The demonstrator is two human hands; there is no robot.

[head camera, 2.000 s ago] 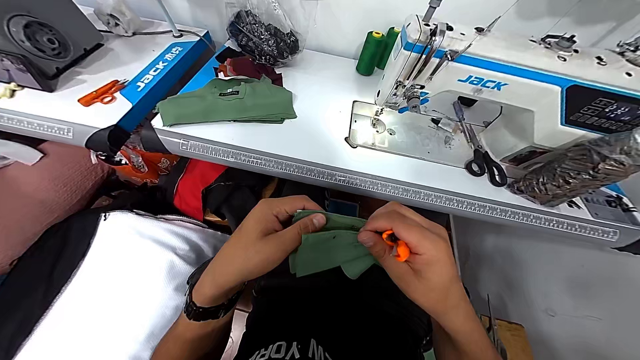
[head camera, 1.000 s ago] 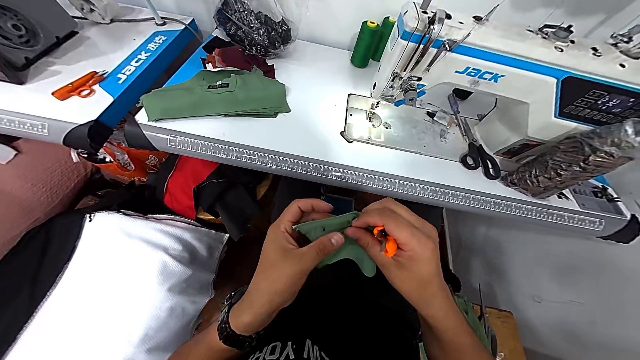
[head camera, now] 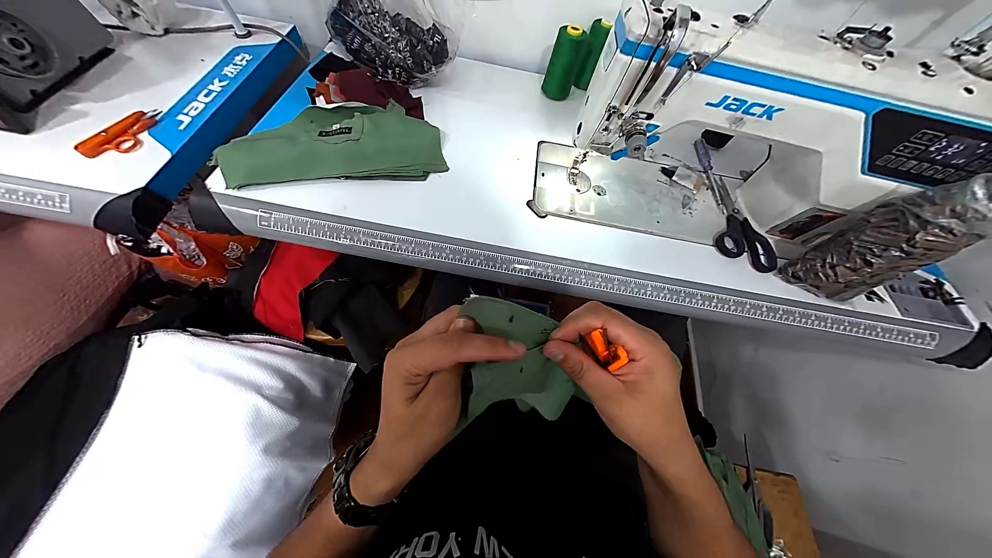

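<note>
A green fabric piece (head camera: 511,372) with a few small dark marks is held over the lap, below the table edge. My left hand (head camera: 434,372) grips its left side, the index finger stretched across the cloth. My right hand (head camera: 620,372) pinches the cloth's right part between thumb and index finger. Orange-handled thread snips (head camera: 607,350) are tucked in the right palm; their blades are mostly hidden. On the table, a folded stack of green fabric (head camera: 333,155) with a dark label lies left of a Jack sewing machine (head camera: 736,101).
Black-handled scissors (head camera: 745,242) lie on the machine bed. Beside it are green thread cones (head camera: 564,63) and a bag of dark items (head camera: 883,240). Another pair of orange snips (head camera: 116,136) rests at far left. The table edge (head camera: 496,260) carries a ruler strip; white fabric (head camera: 186,434) lies lower left.
The fabric, earlier folded between both hands, is now spread flatter, with its marked face showing. My left index finger now extends across it. The orange snips stay in my right hand.
</note>
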